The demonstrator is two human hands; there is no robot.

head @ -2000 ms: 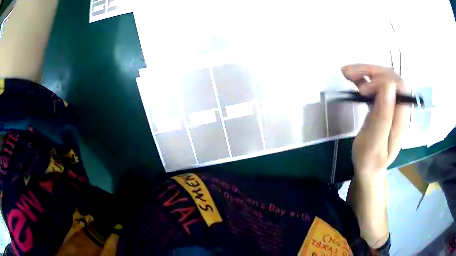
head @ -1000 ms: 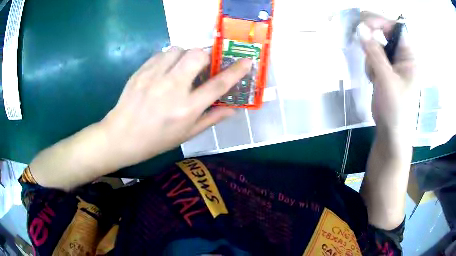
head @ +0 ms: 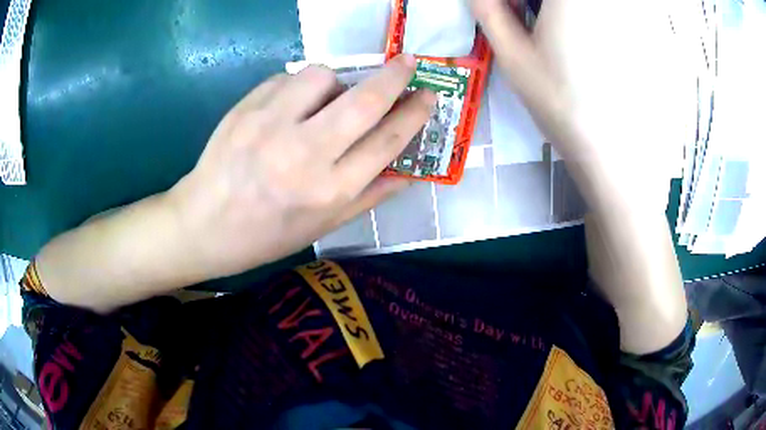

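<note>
An orange device frame (head: 472, 109) lies over the sticker sheet (head: 466, 197), with a green circuit board (head: 438, 77) in its near end. My left hand (head: 294, 159) holds the frame, with fingertips on the board. A pale grey sticker (head: 438, 29) covers the far part of the frame. My right hand (head: 514, 38) is at the top edge beside the frame's far right side. Its fingers are partly cut off, and I cannot tell what it holds.
A narrow white strip (head: 12, 92) lies at the far left of the dark green tabletop (head: 126, 92). Layered sheets (head: 726, 180) lie at the right. A person's dark clothing (head: 735, 311) shows at the lower right.
My right hand has moved left and up to the frame's far end. The pale sticker now covers the dark panel and orange area there. The frame has shifted slightly right, with my left hand still on it.
</note>
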